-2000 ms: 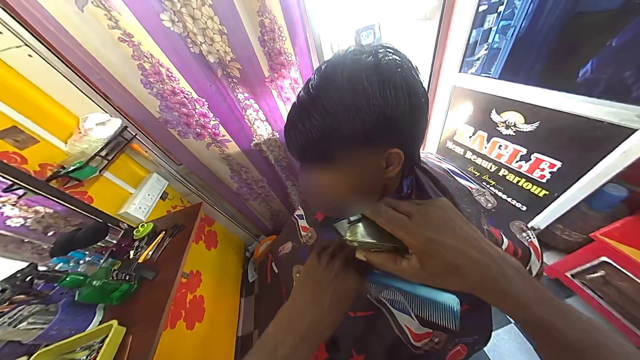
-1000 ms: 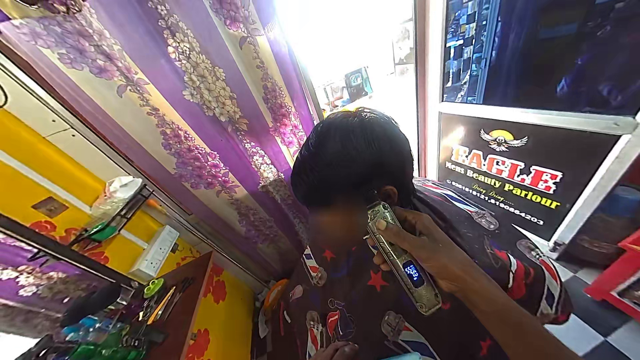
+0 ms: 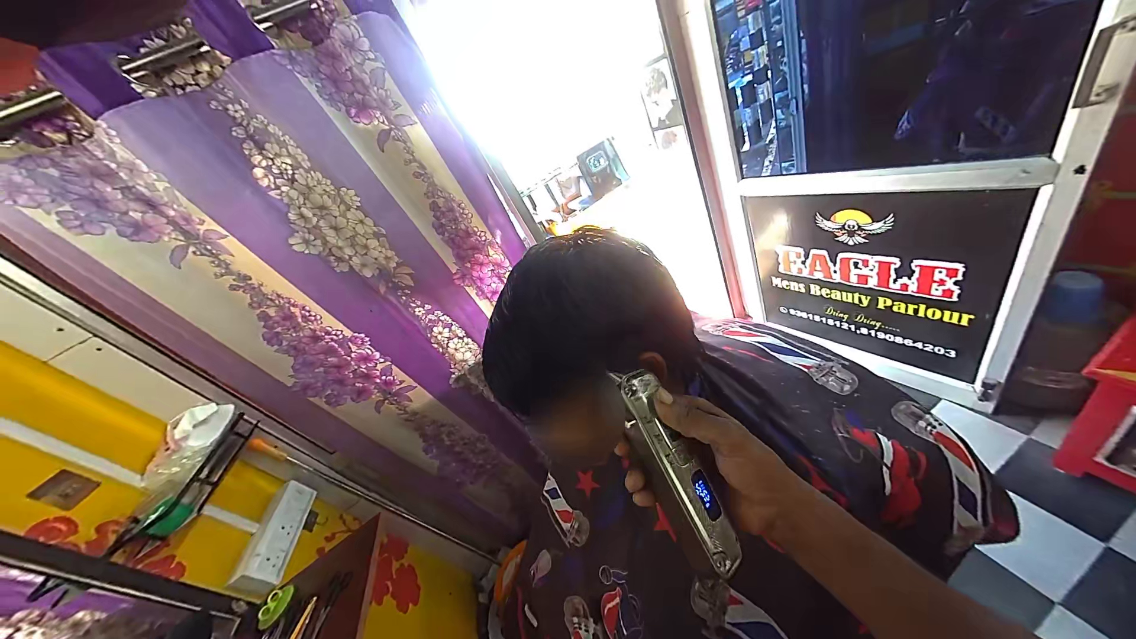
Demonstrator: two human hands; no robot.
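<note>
My right hand [image 3: 723, 453] grips a metallic cordless hair clipper [image 3: 679, 479] with a lit display. The clipper's blade end is at the side of a seated person's head [image 3: 590, 311], just in front of the ear; whether it touches the hair is hard to tell. The person has dark hair and leans the head forward. A dark barber cape [image 3: 816, 435] printed with barber poles and red stars covers the shoulders and body. My left hand is out of the frame.
A purple floral curtain [image 3: 328, 222] hangs at the left. Behind the person stands a glazed door with a lettered panel [image 3: 887, 284]. At lower left are a wooden counter [image 3: 342, 577] with green-handled scissors [image 3: 276, 607] and a white socket box [image 3: 275, 535]. A red piece of furniture [image 3: 1100, 408] stands at right.
Two seconds ago both hands were near the face, with a blue comb beside the clipper. My left hand and the comb have left view; the clipper now points up beside the ear. The view has shifted.
</note>
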